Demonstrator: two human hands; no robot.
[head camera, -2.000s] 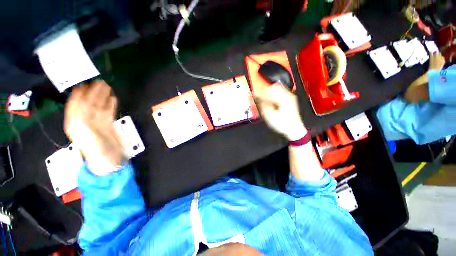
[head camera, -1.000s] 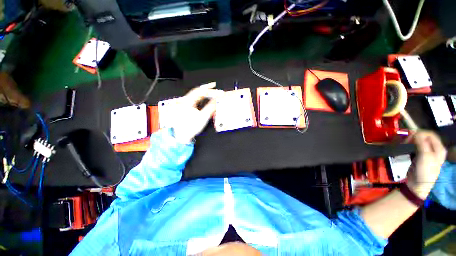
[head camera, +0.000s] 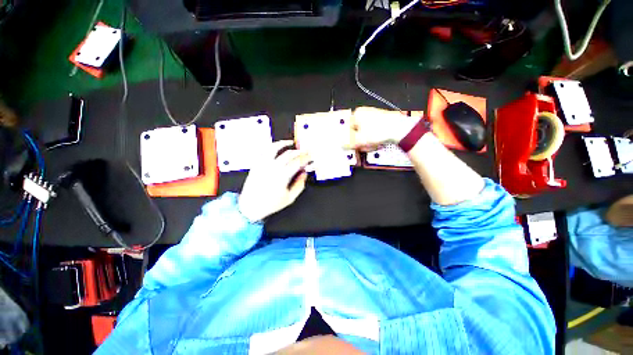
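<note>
A white device unit (head camera: 332, 165) with dark round feet lies in front of me on the bench. Something pale covers its middle, too blurred to tell what. My left hand (head camera: 275, 182) is at its lower left edge, fingers curled. My right hand (head camera: 380, 128) is at its right edge, fingertips over it. Whether either hand grips anything cannot be told. My right hand and wrist partly cover another white unit (head camera: 390, 159) on the right. Two more units lie left, one white unit (head camera: 242, 143) and one (head camera: 170, 154) partly on an orange-red foam pad (head camera: 207, 182).
Right of the units are a black mouse (head camera: 466, 126) on its pad and a red tape dispenser (head camera: 515, 144). A black handheld scanner (head camera: 94, 208) with a cable and a white connector block (head camera: 37, 188) are at left. Another person's blue sleeve (head camera: 600, 243) shows at right.
My right hand has moved left from the tape dispenser to the unit in front of me. My left hand has moved down slightly, uncovering the white unit left of it.
</note>
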